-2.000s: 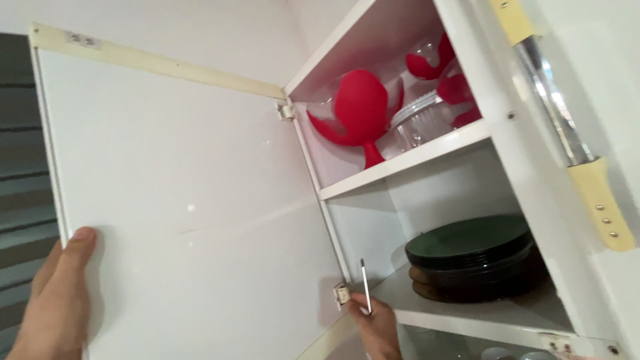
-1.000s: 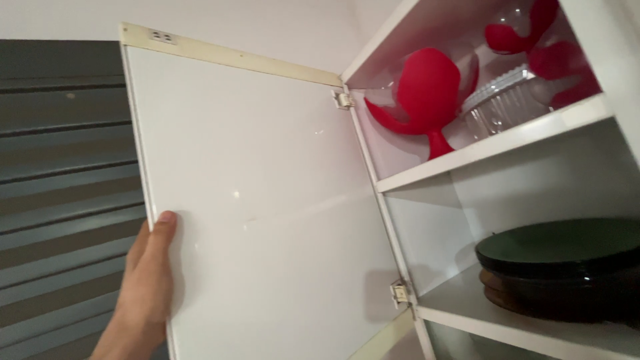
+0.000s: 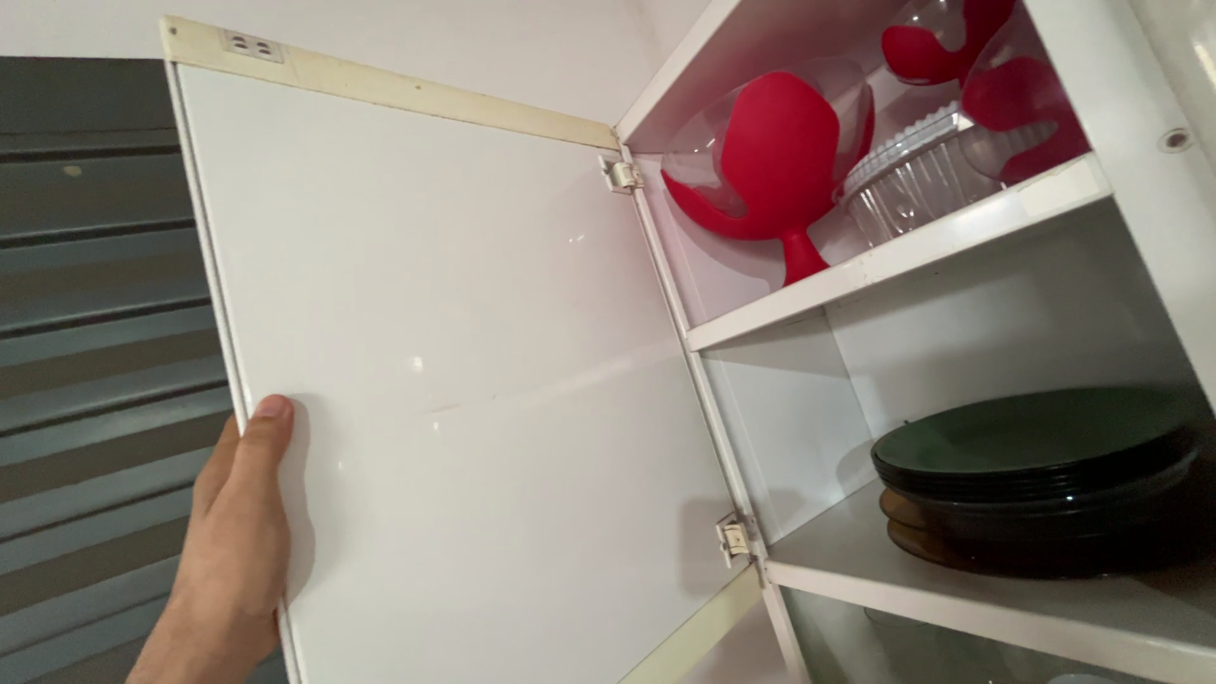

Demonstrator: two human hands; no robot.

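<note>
My left hand point(image 3: 242, 522) grips the outer edge of a white cabinet door point(image 3: 456, 380), thumb on the inner face and fingers behind the edge. The door stands open, joined to the cabinet by an upper metal hinge point(image 3: 621, 175) and a lower metal hinge point(image 3: 734, 540). My right hand is out of view.
On the upper shelf point(image 3: 893, 261) are a red and clear bowl-like piece point(image 3: 781, 157), similar pieces and a clear plastic container point(image 3: 912, 180). Below lies a stack of dark glass plates point(image 3: 1035, 437). Grey slats point(image 3: 95, 380) are behind the door at left.
My right hand, which held a thin screwdriver-like tool by the lower hinge two seconds ago, has left the view. My left hand keeps its hold on the door edge. The view has shifted left.
</note>
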